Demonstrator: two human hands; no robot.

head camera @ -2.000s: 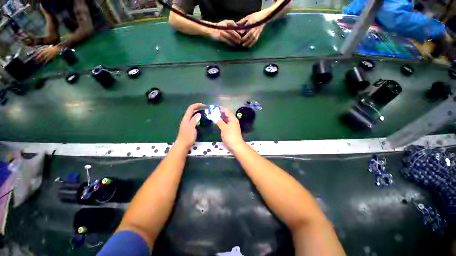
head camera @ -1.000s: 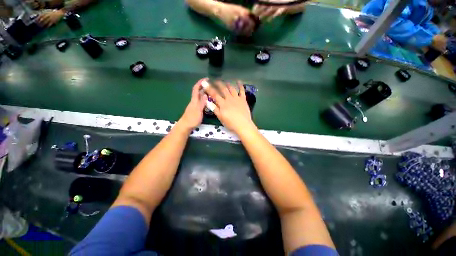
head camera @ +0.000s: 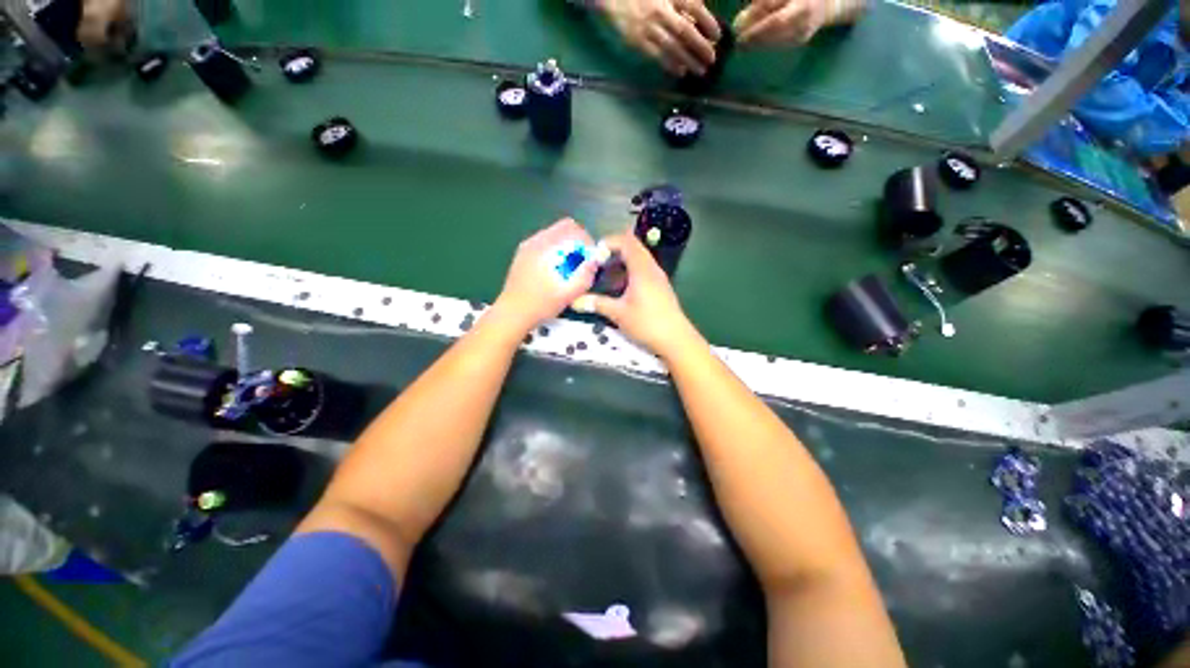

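Note:
My left hand [head camera: 542, 274] and my right hand [head camera: 637, 294] meet above the white rail [head camera: 411, 311], at the belt's near edge. Between them they hold a dark housing [head camera: 610, 274], mostly hidden by the fingers. A bright blue-white circuit board [head camera: 572, 262] shows at my left hand. White finger cots show on my right fingertips. Just beyond my right hand an open black housing [head camera: 663, 232] stands on the belt, with a wired board at its top and a green-yellow round part inside.
End caps [head camera: 681, 125] and more housings [head camera: 868, 313] lie on the belt. Wired housings [head camera: 196, 389] lie on the bench at left, board stock [head camera: 1138, 522] at right. White scrap [head camera: 602, 621] lies near me. A metal post [head camera: 1083, 78] stands at right. Another person's hands [head camera: 679, 29] work opposite.
My right hand has drawn back from over my left, uncovering the blue-white board and a dark housing between them. The view has shifted, and the person opposite has moved their hands.

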